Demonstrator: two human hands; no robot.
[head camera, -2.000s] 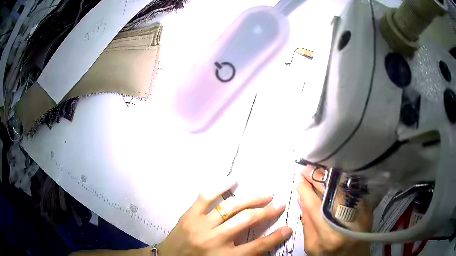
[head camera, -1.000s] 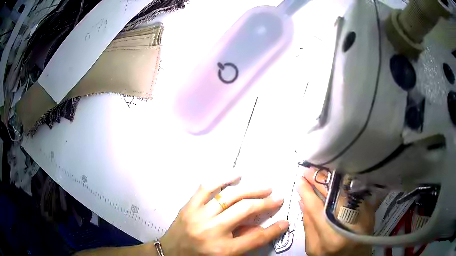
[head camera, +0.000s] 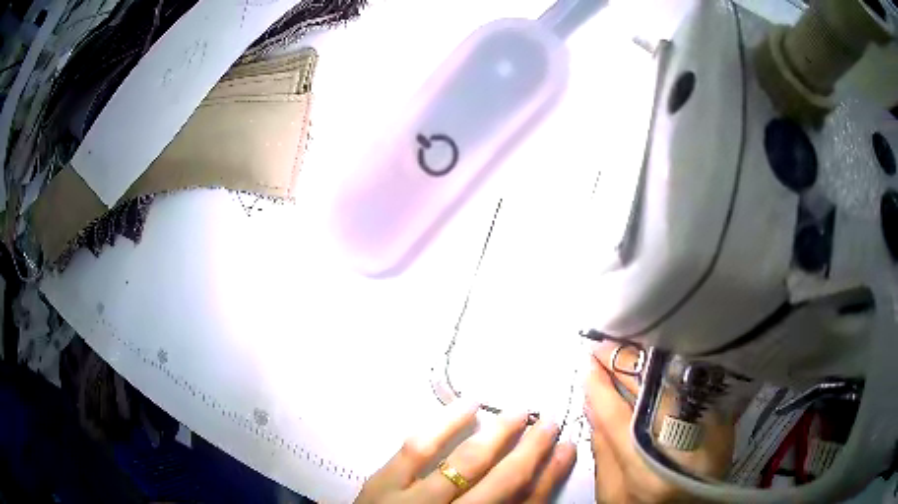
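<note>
A white strip (head camera: 563, 394), washed out by the light, lies on the white table below the needle area; only parts of its dark edge lines show. My left hand (head camera: 473, 461), with a gold ring, lies palm down at the bottom middle, its fingertips on the white work, and it is cut off by the lower edge. My right hand (head camera: 630, 443) is right of the strip, partly hidden behind the machine's metal guard; its fingers lie beside the work. The sewing machine head (head camera: 689, 187) stands above it. The needle point is not clear.
The pink-white lamp (head camera: 448, 148) hangs over the table. Beige fabric pieces (head camera: 241, 133) and a white sheet (head camera: 148, 108) lie at the upper left, with dark frayed fabric (head camera: 113, 226) beside them. Red handles (head camera: 791, 455) show at the lower right. Ruler markings run along the table edge (head camera: 212, 394).
My left hand has moved down and slightly right, and its wrist has left the picture. A curved dark line on the table is uncovered. My right hand has stayed near the same place.
</note>
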